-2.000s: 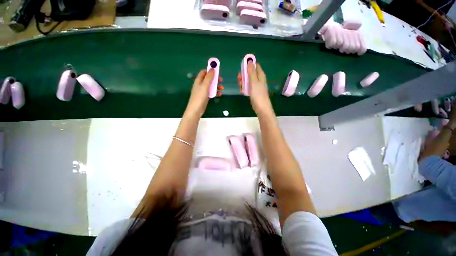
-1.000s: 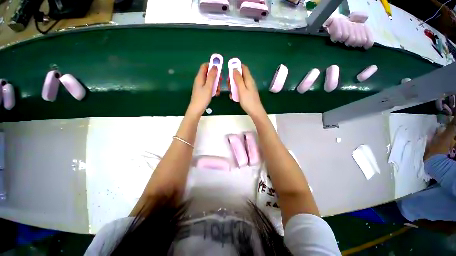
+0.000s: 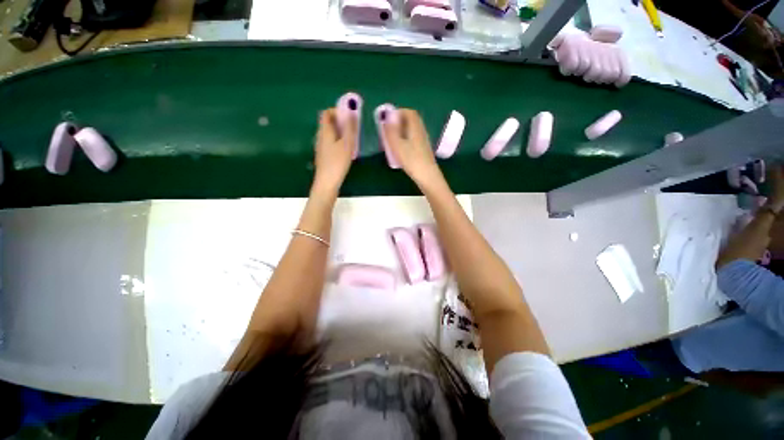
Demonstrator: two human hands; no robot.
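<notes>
My left hand [image 3: 333, 153] holds a pink device [image 3: 350, 120] upright over the green conveyor belt [image 3: 215, 103], its dark round spot at the far end. My right hand [image 3: 411, 148] holds a second pink device [image 3: 387, 133], also with a dark spot at the far end. The two devices are apart. Whether they touch the belt, I cannot tell. Three set-aside units lie on the white worktop [image 3: 206, 292] between my forearms: two side by side [image 3: 417, 253] and one lying crosswise [image 3: 365, 276].
More pink units lie on the belt, right [image 3: 540, 134] and left [image 3: 94, 149]. A grey post [image 3: 670, 159] crosses at right. Beyond the belt are a clear tray [image 3: 468, 33] and stacked units [image 3: 590, 60]. A cloth [image 3: 460, 331] lies by my right arm. A person's arm [image 3: 750, 236] is at right.
Both hands have shifted a little left with their devices, which are tilted differently. The units on the belt have moved left.
</notes>
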